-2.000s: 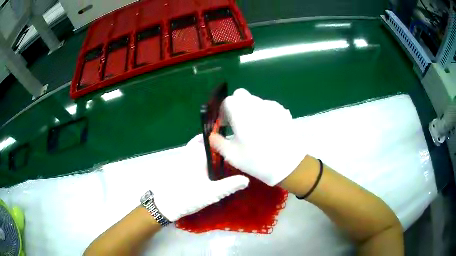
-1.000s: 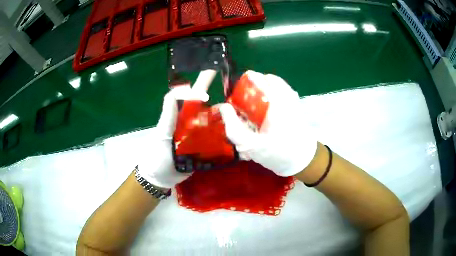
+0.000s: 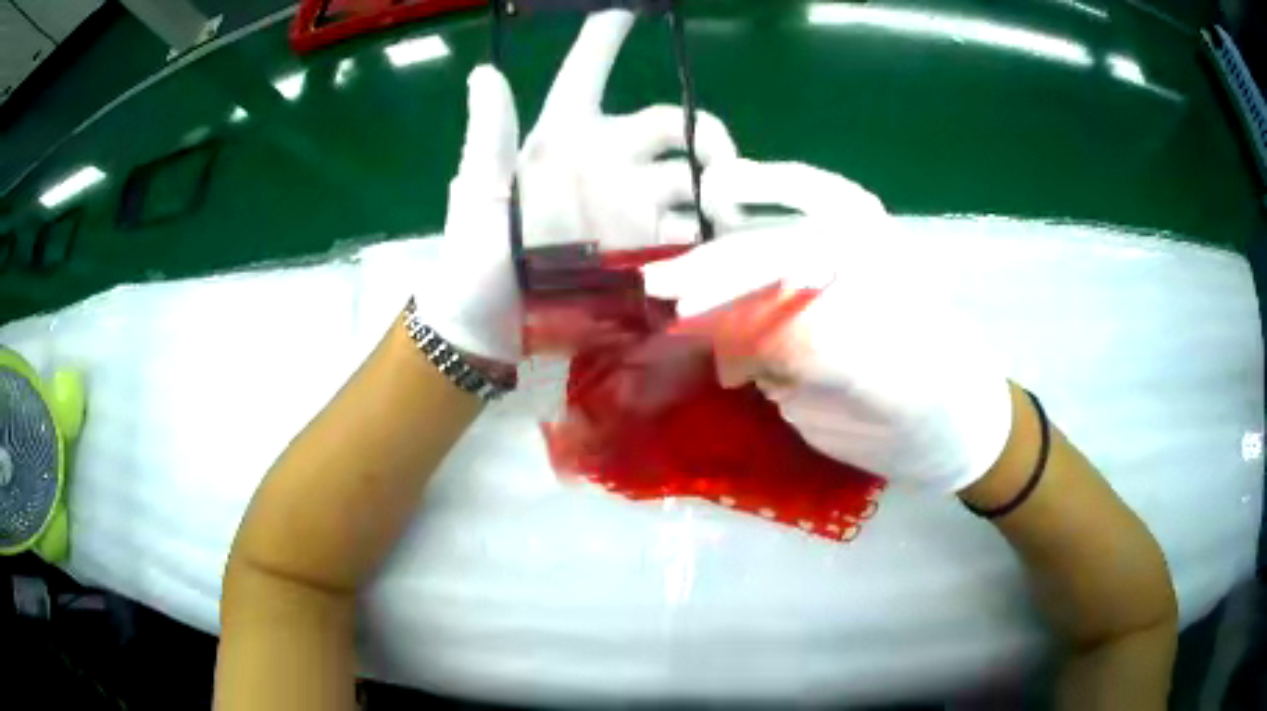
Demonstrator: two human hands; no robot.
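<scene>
My left hand [image 3: 556, 195] in a white glove holds a black phone middle frame [image 3: 691, 118] upright, its far end cut off by the top edge; gloved fingers show through its large opening. My right hand [image 3: 862, 333], also gloved, is at the frame's near right corner and pinches a blurred red film piece [image 3: 757, 317]. Blurred red film also shows at the frame's near end; whether it is attached cannot be told. The dark red film stack [image 3: 709, 445] lies on the white sheet just below the hands.
The white sheet [image 3: 278, 417] covers the near side, the glossy green surface [image 3: 945, 139] the far side. Bare black frames [image 3: 170, 183] lie at left. A red tray [image 3: 375, 17] shows at the top edge. A lime-green fan [image 3: 67, 403] stands at left, grey equipment [image 3: 1234, 84] at far right.
The view has tilted down. The frame's opening, earlier partly covered by red film, now shows through to the glove. My right hand has pulled red film nearer, below the frame's end.
</scene>
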